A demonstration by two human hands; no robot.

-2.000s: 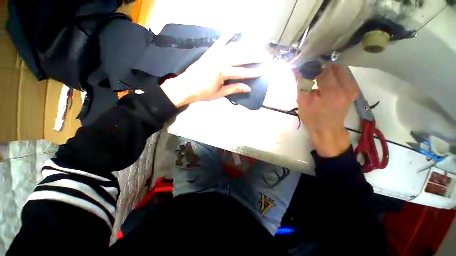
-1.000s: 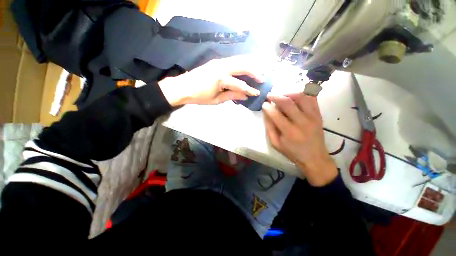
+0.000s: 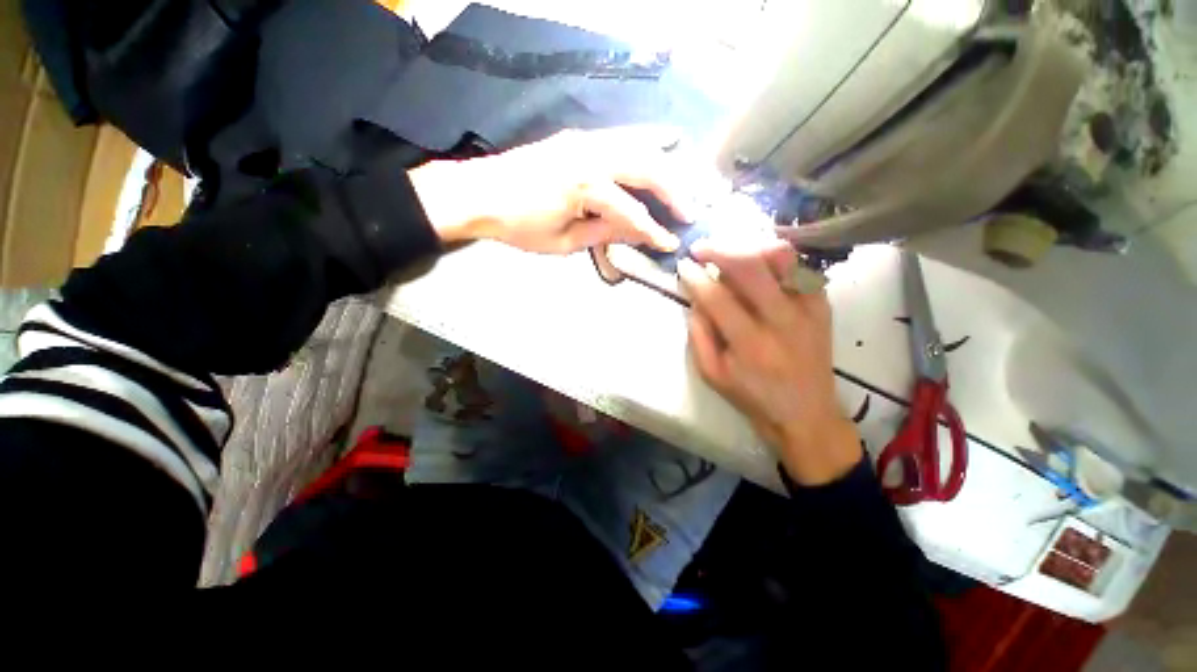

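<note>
My left hand (image 3: pixel 558 197) and my right hand (image 3: pixel 761 322) meet in front of the needle area of the sewing machine (image 3: pixel 866 118). Their fingertips pinch a small dark fabric piece (image 3: pixel 646 205) between them, mostly hidden by the fingers. Lamp glare washes out the presser foot and needle. A large dark heap of cloth (image 3: pixel 315 79) lies to the left of the machine, with a ridged strip (image 3: pixel 545 58) along one panel.
Red-handled scissors (image 3: pixel 927 440) lie right of my right hand, blades pointing away. Thin dark trimmings lie around them. Blue snips (image 3: pixel 1070 475) and a small tray (image 3: pixel 1079 554) are at the right. Cardboard (image 3: pixel 59 197) and quilted padding (image 3: pixel 295 400) are at the left.
My right hand has come from beside the machine head to meet my left hand at the small piece. My left fingers have closed on it. The view has shifted.
</note>
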